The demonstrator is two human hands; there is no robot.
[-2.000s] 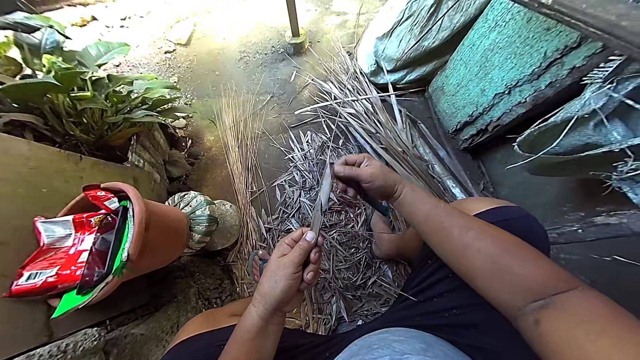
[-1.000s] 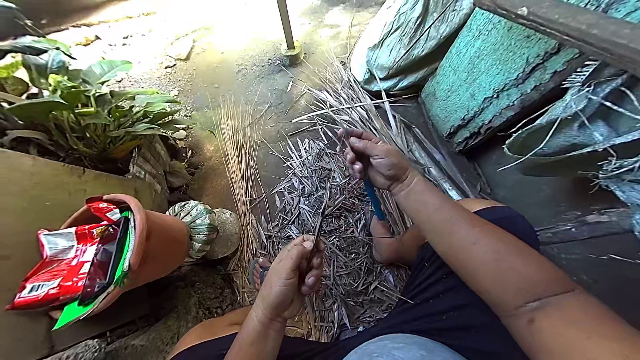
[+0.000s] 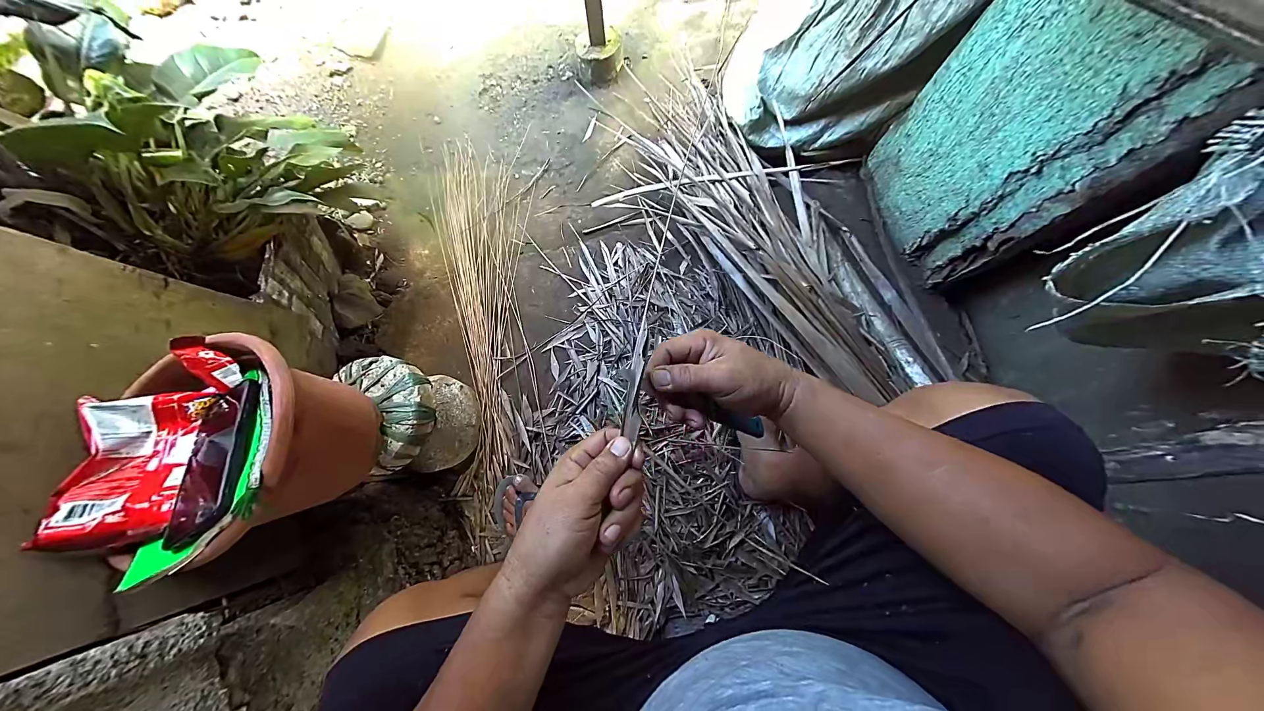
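Observation:
Between my knees, my left hand [image 3: 583,504] pinches a dry palm leaflet [image 3: 634,395] that points up and away. Just above and to its right, my right hand [image 3: 716,380] is closed on a knife with a teal handle [image 3: 741,423]; most of its blade is hidden at the fingers and leaflet. Below both hands lies a heap of dry leaf scraps [image 3: 681,533]. A bundle of thin tan midribs [image 3: 484,267] lies left of the heap, and a stack of long dry palm leaves [image 3: 780,267] lies beyond it to the right.
At left, a terracotta pot [image 3: 331,444] holds red packets [image 3: 128,464]. Leafy plants [image 3: 178,178] grow behind a low wall [image 3: 128,296]. A thin post [image 3: 595,30] stands ahead. Sacks [image 3: 859,69] and a turquoise block [image 3: 1047,128] are at right, with a frayed open sack [image 3: 1165,267] nearer.
My right hand has come down and closer to my left hand since a second ago, when the two were farther apart. My left hand has stayed at nearly the same place.

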